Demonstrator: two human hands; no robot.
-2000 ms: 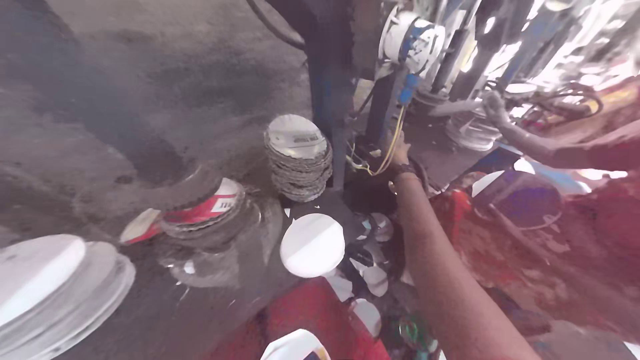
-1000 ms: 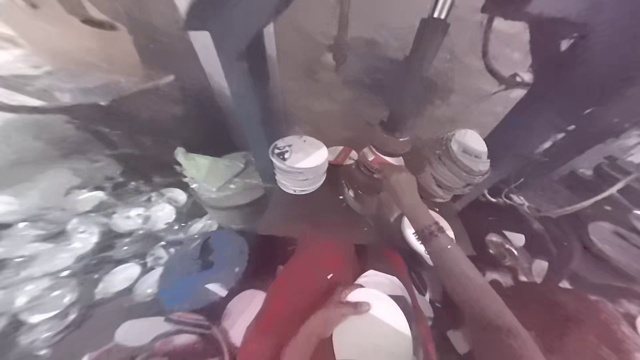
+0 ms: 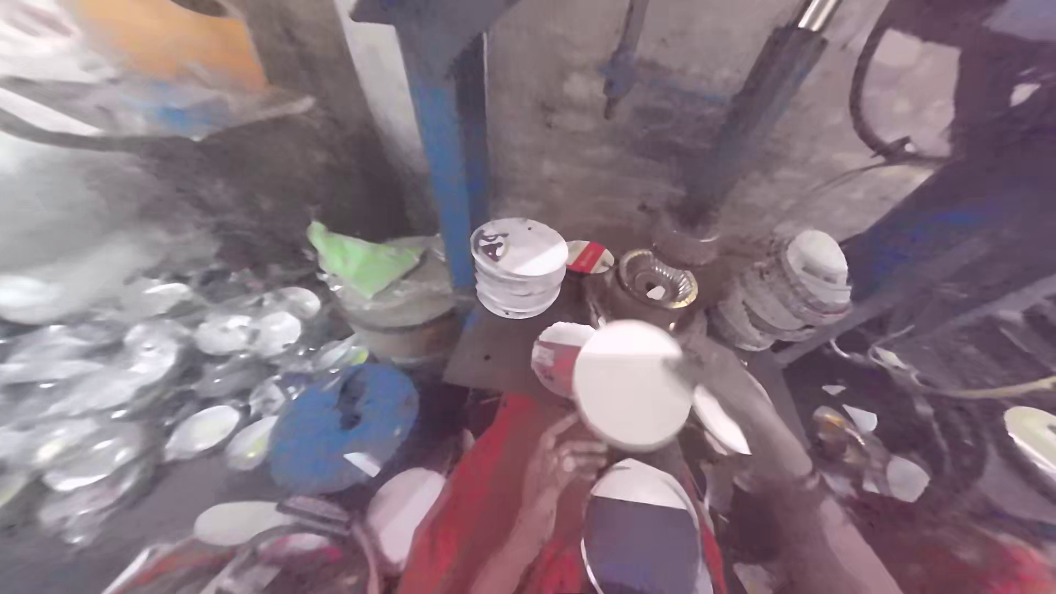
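A round white disc (image 3: pixel 634 384) is held up in front of the metal table, with my right hand (image 3: pixel 709 371) closed on its right edge. My left hand (image 3: pixel 573 454) is just below and left of the disc, fingers curled; whether it touches the disc cannot be told. Behind the disc lies a red and white disc (image 3: pixel 554 356). Beyond it stands a round metal die with a fluted ring (image 3: pixel 657 280), under a press ram (image 3: pixel 693 231). A disc with a dark printed area (image 3: pixel 642 528) rests at my lap.
A stack of white discs (image 3: pixel 521 268) stands left of the die, a stack of greyish discs (image 3: pixel 784 289) right of it. Blue press uprights (image 3: pixel 445 140) rise behind. Shiny foil-like bowls (image 3: pixel 91 412) cover the left floor beside a blue round piece (image 3: pixel 346 429) and a tub with green plastic (image 3: pixel 363 260).
My right hand has moved back from the die toward me and now holds the white disc. My left hand has shifted up from the lap. The view has swung since the oldest frame.
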